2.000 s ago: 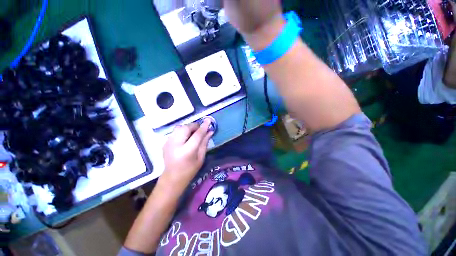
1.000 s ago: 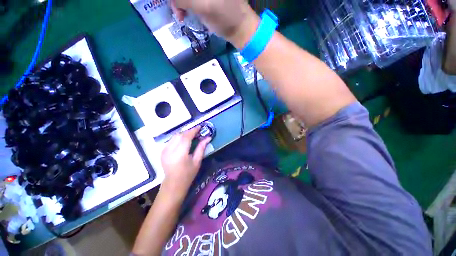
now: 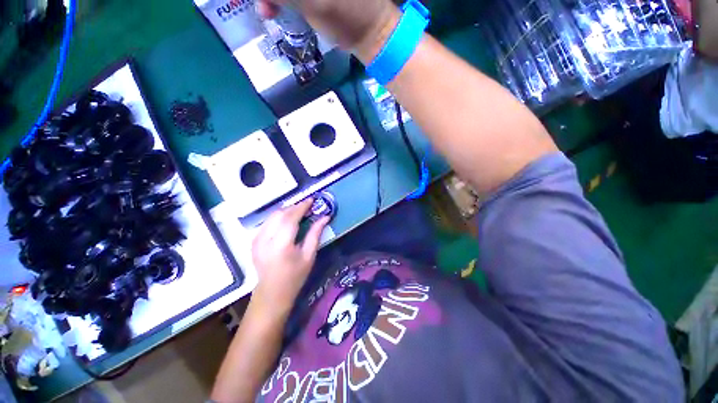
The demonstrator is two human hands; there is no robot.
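My left hand [image 3: 282, 248] holds a small round black housing [image 3: 321, 206] between thumb and fingers, at the front of the bench, just below the fixture. The fixture's two white square blocks [image 3: 248, 191] each have a round hole, with no part seen in either. My right hand [image 3: 346, 22], with a blue wristband, is cut off by the top edge, over the metal mechanism of the screw feeder [image 3: 257, 69]. Its fingers are partly hidden and blurred, and I cannot tell what it holds.
A large heap of black housings [image 3: 86, 212] lies on a white tray [image 3: 206, 271] at the left. Small black pieces [image 3: 191, 115] lie on the green mat. Pale crumpled pieces [image 3: 27, 338] lie at lower left. Clear plastic trays [image 3: 582, 47] are at upper right, with a person's sleeve [image 3: 686, 98] beside them.
My right hand has moved left over the feeder and stays there. My left hand has shifted slightly, and its fingers have opened a little around the housing, showing more of it.
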